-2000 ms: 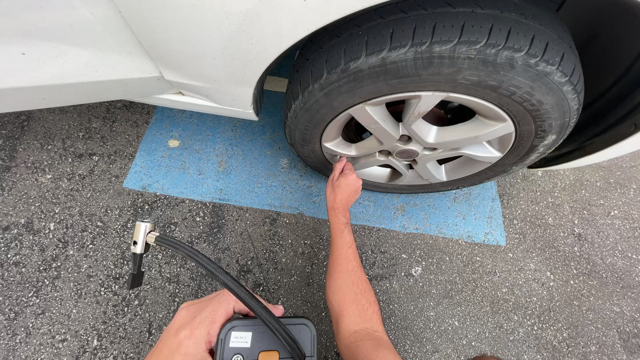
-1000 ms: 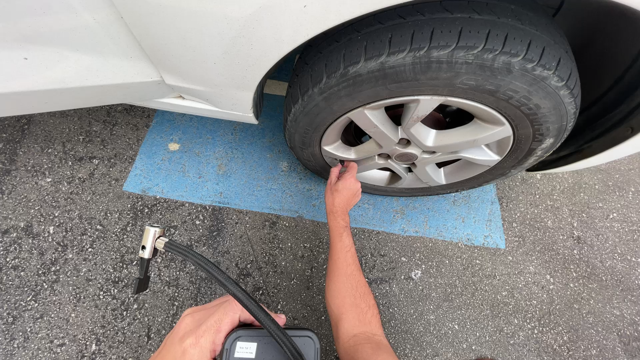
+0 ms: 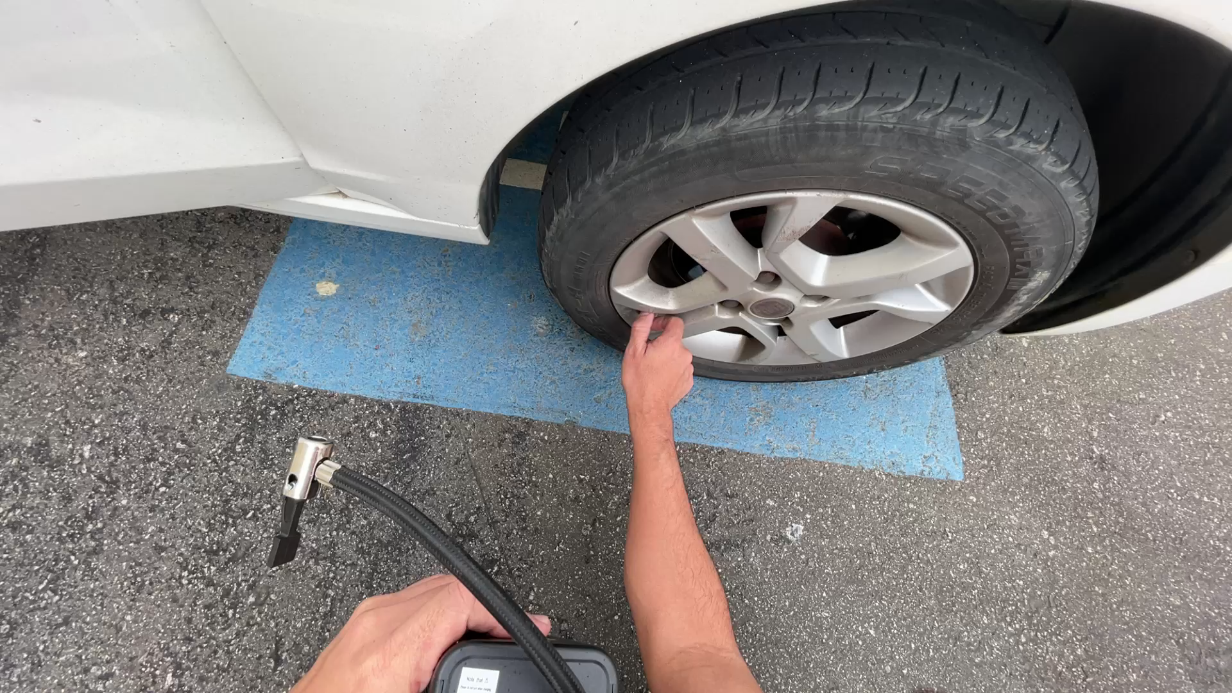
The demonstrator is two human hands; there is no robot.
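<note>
My left hand [image 3: 414, 630] holds a black portable tire inflator [image 3: 577, 664] at the bottom edge, its lower part cut off by the frame. A black braided air hose [image 3: 438, 544] curves up from it to a metal valve chuck [image 3: 304, 467] with a black lever, which hangs above the asphalt. My right hand [image 3: 658, 361] reaches to the lower left rim of the silver alloy wheel [image 3: 866, 265], fingertips pinched together at the rim's edge. Whatever lies between those fingertips, perhaps the valve stem, is hidden. The black rubber tire [image 3: 597, 231] surrounds the wheel.
The white car body [image 3: 366, 87] spans the top, with its sill low at the left and the dark wheel arch [image 3: 1145, 173] at the right. Blue paint [image 3: 433, 318] covers the ground under the tire, and grey asphalt [image 3: 914, 577] lies around it.
The chuck and hose have shifted slightly, and the inflator has dropped lower in view, so its orange button no longer shows. My right hand stays at the rim's lower left.
</note>
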